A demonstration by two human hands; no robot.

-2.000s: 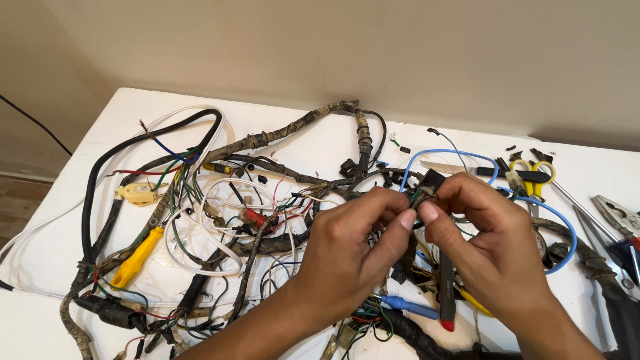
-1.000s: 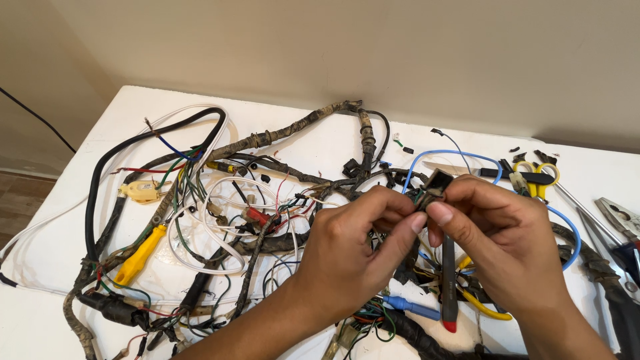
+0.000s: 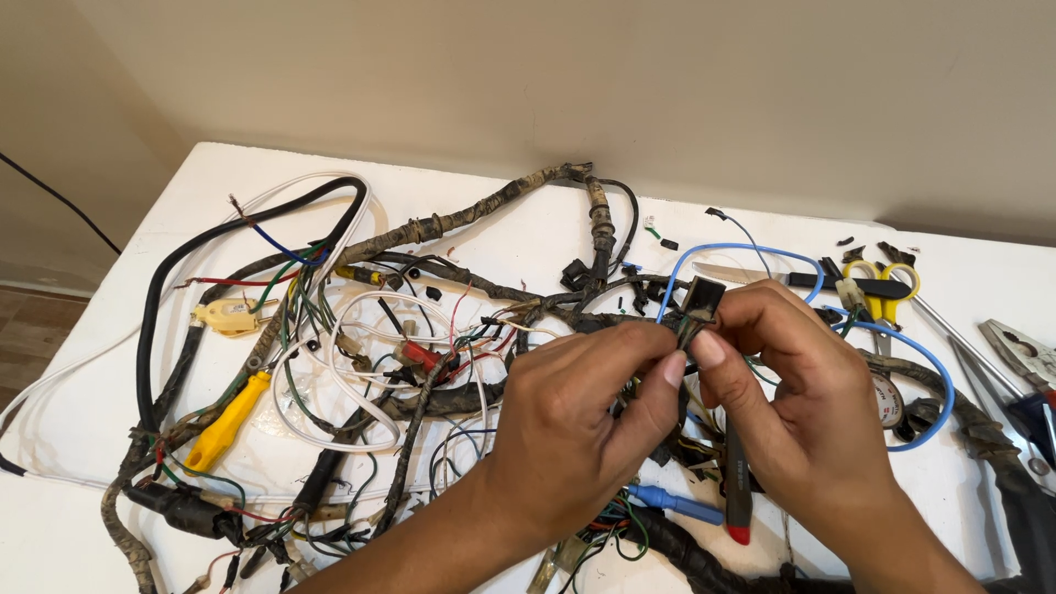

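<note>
Right of the middle of the head view, both hands meet over a taped wiring harness (image 3: 445, 221). My left hand (image 3: 586, 421) pinches thin dark wires (image 3: 686, 330) between thumb and fingertips. These wires run into a black rectangular connector (image 3: 704, 297), which tilts upward above the fingertips. My right hand (image 3: 784, 396) grips the connector's lower right side and the wires beside it, its thumb close to the left thumb. The fingers hide part of the wires and the connector's base. Below the hands lies a black tool handle with a red end (image 3: 737, 495).
A yellow-handled tool (image 3: 227, 425) lies at left near a cream connector (image 3: 229, 317). A blue-handled tool (image 3: 676, 503) lies below the hands. On the right are a knife (image 3: 850, 283), yellow-handled scissors (image 3: 883, 309), pliers (image 3: 1019, 355) and a blue cable loop (image 3: 949, 388). A wall (image 3: 660, 99) stands behind.
The black connector, partly covered by the fingers two seconds ago, now shows more fully above the fingertips. Both hands have stayed together in about the same place.
</note>
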